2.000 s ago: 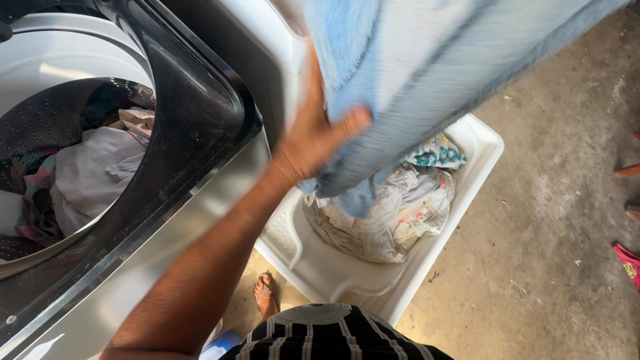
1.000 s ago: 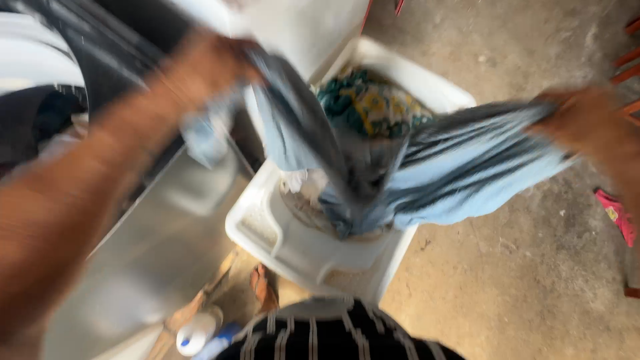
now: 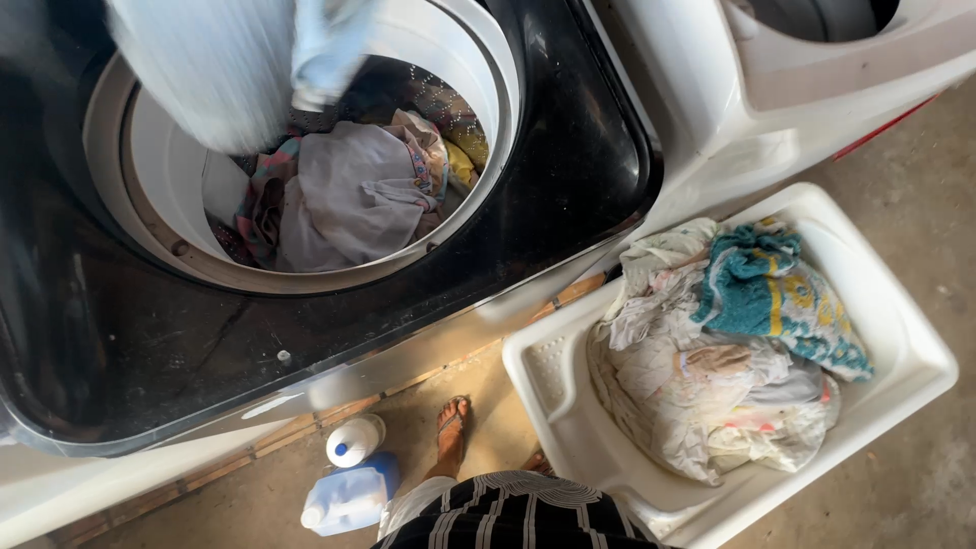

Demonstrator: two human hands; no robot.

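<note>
A light blue cloth (image 3: 221,76), blurred by motion, hangs over the left part of the open drum of a top-loading washing machine (image 3: 229,343). Neither of my hands shows; whatever holds the cloth lies beyond the top edge. Inside the drum lie a pale grey-white cloth (image 3: 343,191), patterned clothes and a yellow piece (image 3: 460,164). To the right, a white plastic laundry tub (image 3: 907,335) holds a heap of whitish clothes (image 3: 686,389), with a teal, yellow and white patterned towel (image 3: 778,297) on top.
Another white appliance (image 3: 762,99) with a round opening stands beside the washer at upper right. Below the washer's front edge, a white bottle with a blue cap (image 3: 355,441) and a blue-tinted jug (image 3: 352,496) stand on the concrete floor (image 3: 907,488), near my sandalled foot (image 3: 451,431).
The blue cloth, stretched between both my hands over the tub a second ago, now hangs over the washer drum. My hands have left the view, which has swung left.
</note>
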